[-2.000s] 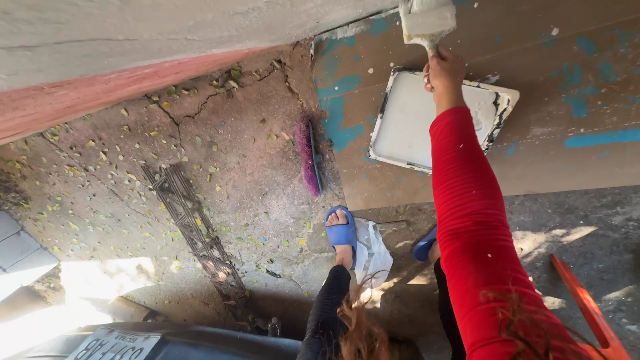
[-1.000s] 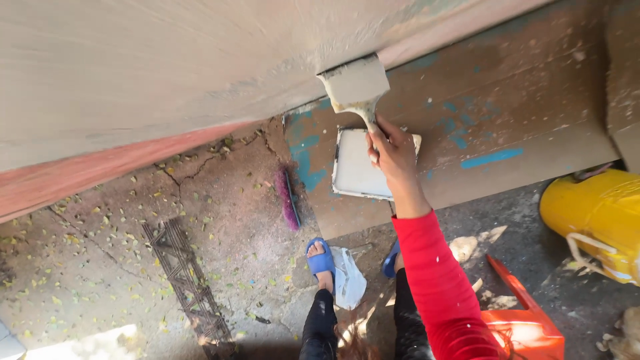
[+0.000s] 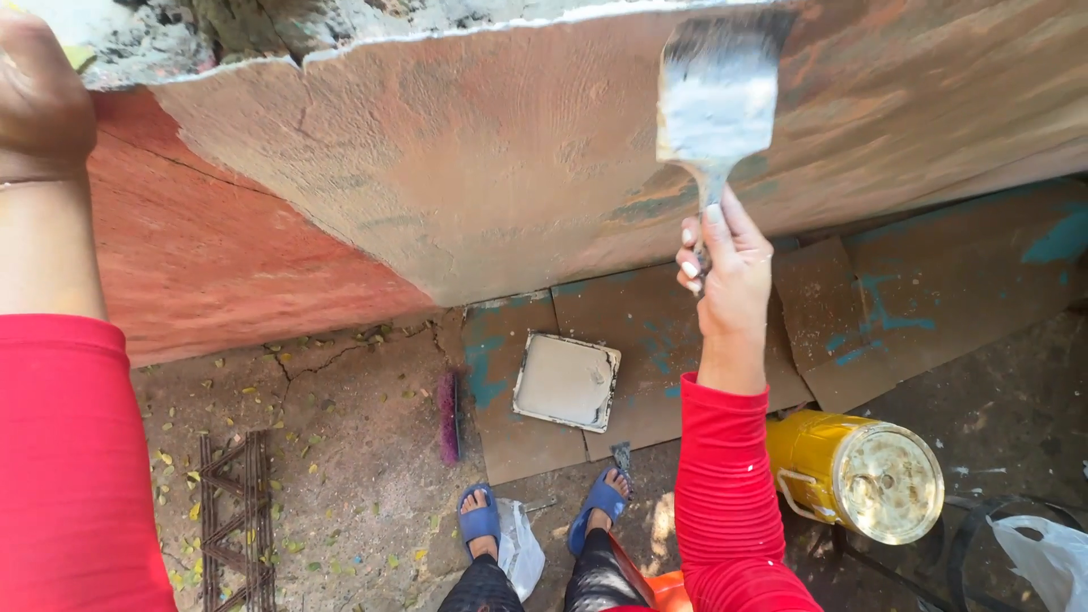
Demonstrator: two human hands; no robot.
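Note:
My right hand grips the handle of a wide paintbrush with its bristles pointing up. The bristle tips are at the wall, close under its rough top edge. White paint coats the brush. At the upper left my left hand is by the wall's top; its fingers are partly cut off by the frame, and whether it grips the edge does not show. Down on the cardboard lies a paint tray with pale paint in it.
Paint-marked cardboard lies along the wall's foot. A yellow bucket is at the right, near a white plastic bag. A purple-bristled broom head and steel lattice bars lie on the ground. An orange plastic object is behind my leg.
The brush has gone from above the tray to the wall, and now up near its top edge. My left hand has come into view at the upper left. The view has shifted strongly.

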